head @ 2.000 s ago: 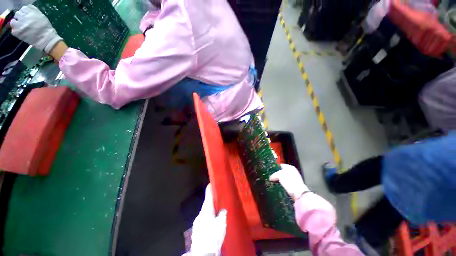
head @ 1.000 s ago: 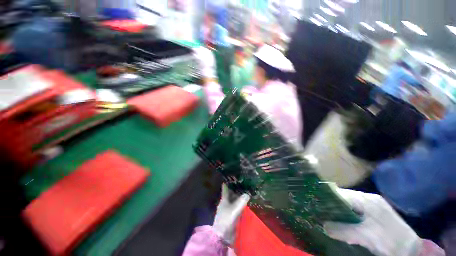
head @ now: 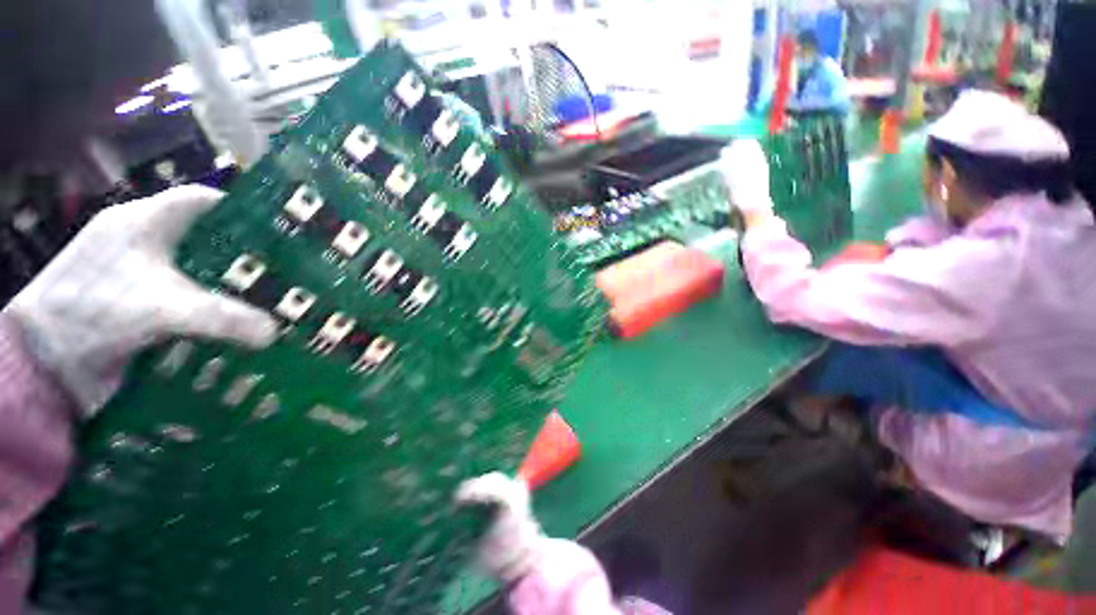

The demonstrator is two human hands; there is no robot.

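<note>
A large green circuit board is held up tilted close in front of me, its flat side towards me. Rows of black transistors with silvery tabs sit on its upper part, small shiny solder dots lower down. My left hand, in a white glove, grips the board's upper left edge, thumb on its face. My right hand, gloved and blurred, is at the board's lower right edge, its fingers closed on the edge. The board's bottom is cut off by the picture.
Green bench runs away to the right. A red foam block lies on it; another red piece shows behind the board. A person in pink on the right holds another board. Red sheet lies low right.
The board has come up from the tray area, turned its transistor side to me and moved left over the bench. The red sheet is out of my left hand, which now holds the board's left edge.
</note>
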